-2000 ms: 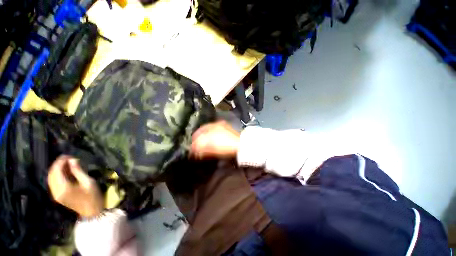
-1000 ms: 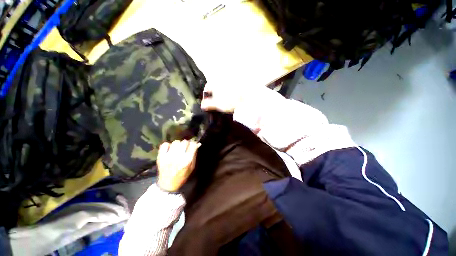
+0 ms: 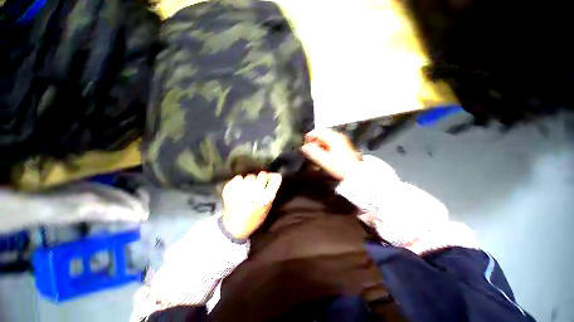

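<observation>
A camouflage backpack (image 3: pixel 220 94) lies on the pale yellow table (image 3: pixel 365 63) with its flat camouflage face up, its near edge against the brown apron (image 3: pixel 308 239). My left hand (image 3: pixel 248 201) is closed on the backpack's near edge, knuckles up. My right hand (image 3: pixel 330 151) is at the near right corner, fingers bent and fingertips at the edge. What the right fingertips pinch is too blurred to tell.
Dark camouflage bags (image 3: pixel 69 82) are piled at the left. Another dark pile (image 3: pixel 503 56) stands at the upper right. A blue crate (image 3: pixel 88 264) is on the floor at lower left, below a greyish cloth (image 3: pixel 69 207). Scraps lie on the grey floor (image 3: pixel 440 170).
The view has shifted, and the backpack appears more upright and straight ahead. My left hand went from beside the bag to its near edge. My right hand stays near the right corner.
</observation>
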